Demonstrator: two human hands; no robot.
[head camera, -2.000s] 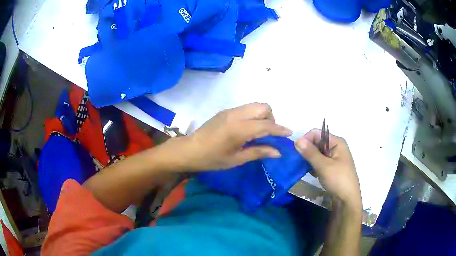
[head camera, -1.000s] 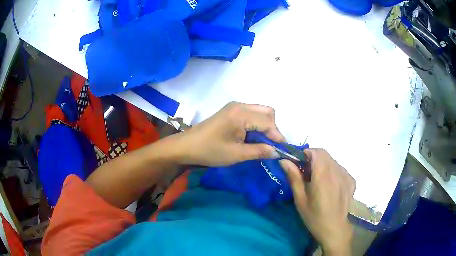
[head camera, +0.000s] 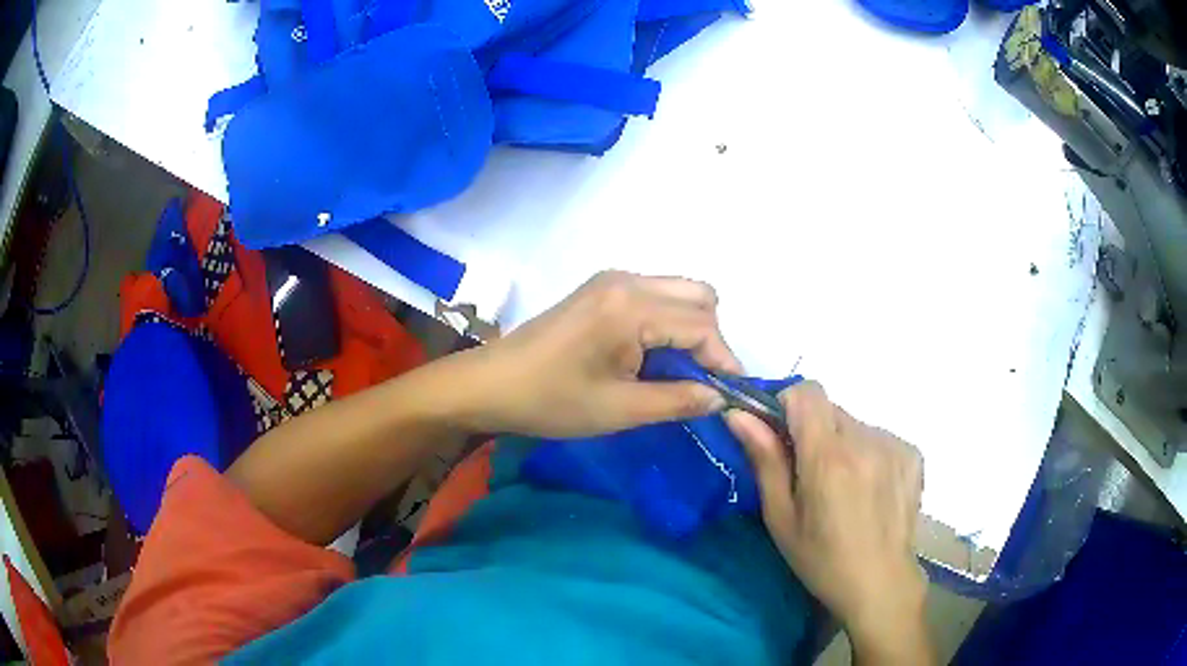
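A blue fabric pouch (head camera: 651, 475) with white printing near its edge hangs over my lap at the table's front edge. My left hand (head camera: 599, 351) pinches its upper edge between thumb and fingers. My right hand (head camera: 840, 475) is closed around slim dark thread snips (head camera: 752, 398). The snips' blades lie along the pouch edge, close to my left thumb tip. The handle is mostly hidden in my right fist.
A pile of blue pieces (head camera: 358, 137) with straps lies on the white table (head camera: 833, 221) at upper left. The sewing machine (head camera: 1139, 299) stands at right. Orange and blue fabric and a dark phone-like object (head camera: 303, 312) are below left.
The snips pointed upward in my right hand two seconds ago; they now lie against the pouch edge, pointing left. My right hand has turned and moved closer to my left hand.
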